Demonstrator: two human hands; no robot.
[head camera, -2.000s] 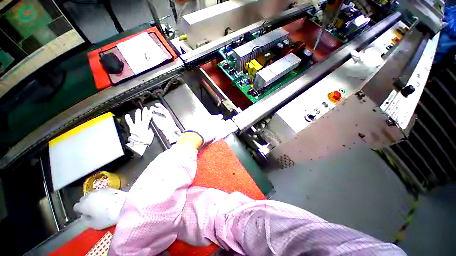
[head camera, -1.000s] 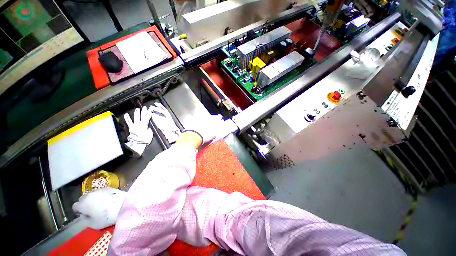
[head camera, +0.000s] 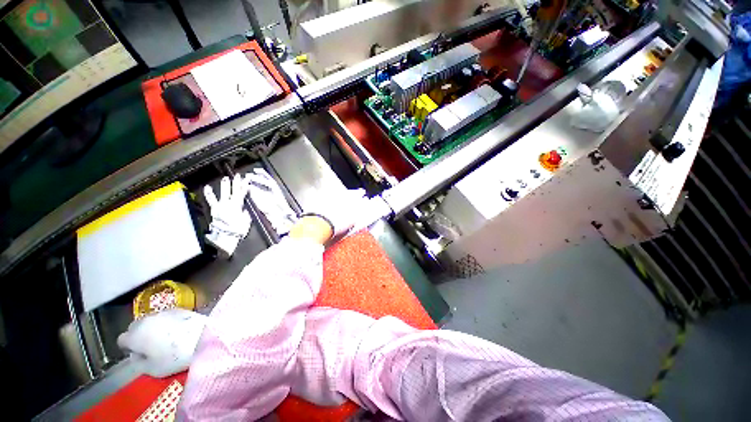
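A green circuit board (head camera: 424, 111) with silver heat sinks and a yellow block lies between metal conveyor rails (head camera: 461, 132). My forearms in pink checked sleeves seem to cross. My left hand (head camera: 352, 211), seemingly the one at the rail end, is gloved, washed out and short of the board. My right hand (head camera: 163, 342), seemingly the gloved one at far left, rests at the ledge beside a yellow ring-shaped roll (head camera: 186, 297). Its fingertips are unclear. A spare pair of white gloves (head camera: 227, 216) lies flat between the hands.
A white panel with yellow edge (head camera: 140, 247) lies at left. Behind are a mouse (head camera: 181, 100), a paper sheet (head camera: 239, 86) and a monitor (head camera: 62, 53). A red emergency button (head camera: 550, 159) and a crumpled whitish item (head camera: 599, 107) are on the right panel. Red mat (head camera: 370, 284) covers the ledge.
The circuit board has shifted slightly right between the rails since the oldest frame. The monitor picture looks slightly different. My hands have barely moved.
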